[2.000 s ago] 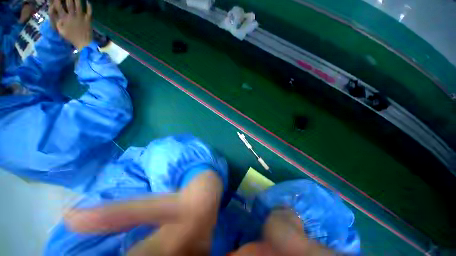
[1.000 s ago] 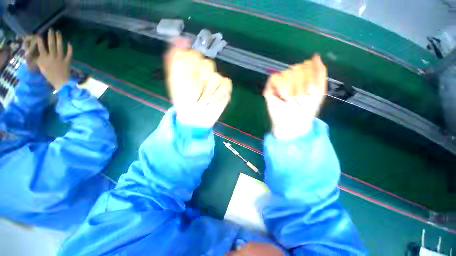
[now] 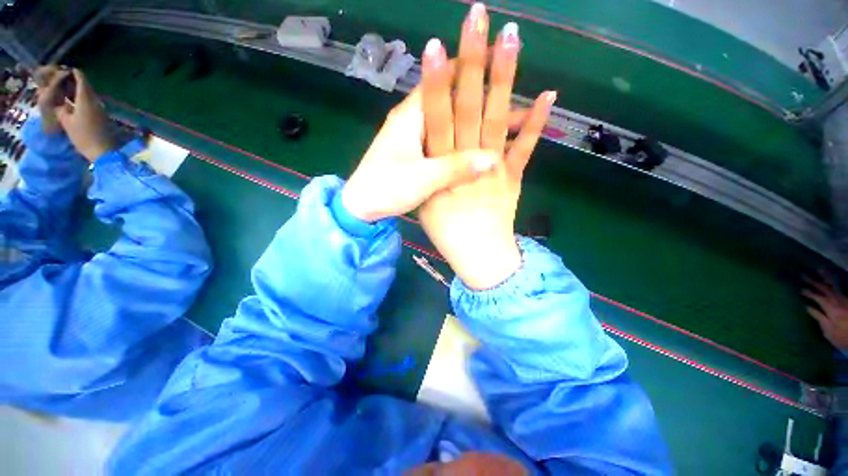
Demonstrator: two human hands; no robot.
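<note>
My left hand [image 3: 395, 172] is raised above the conveyor belt [image 3: 669, 251]. It wraps around my right hand, with its thumb lying across it and most of its fingers hidden behind. My right hand [image 3: 474, 177] points up with its fingers spread apart, nails showing. No unit shows in either hand. A round black unit [image 3: 294, 126] lies on the belt left of my hands. A darker, squarish black item [image 3: 537, 225] lies just right of my right wrist. A thin white pen [image 3: 430, 270] lies below my hands, partly hidden by my right cuff.
A white paper sheet [image 3: 448, 367] lies between my sleeves. Beyond the belt runs an aluminium rail [image 3: 716, 181] with white blocks [image 3: 304, 32] and black clips [image 3: 643, 151]. Another person's hands [image 3: 86, 116] are at left; another hand [image 3: 826, 311] is at the right edge. A white pronged fixture [image 3: 801, 460] stands lower right.
My two hands were apart with curled fingers; now they are together, the right one opened and spread. The neighbour's hands have closed together. A hand has appeared at the right edge.
</note>
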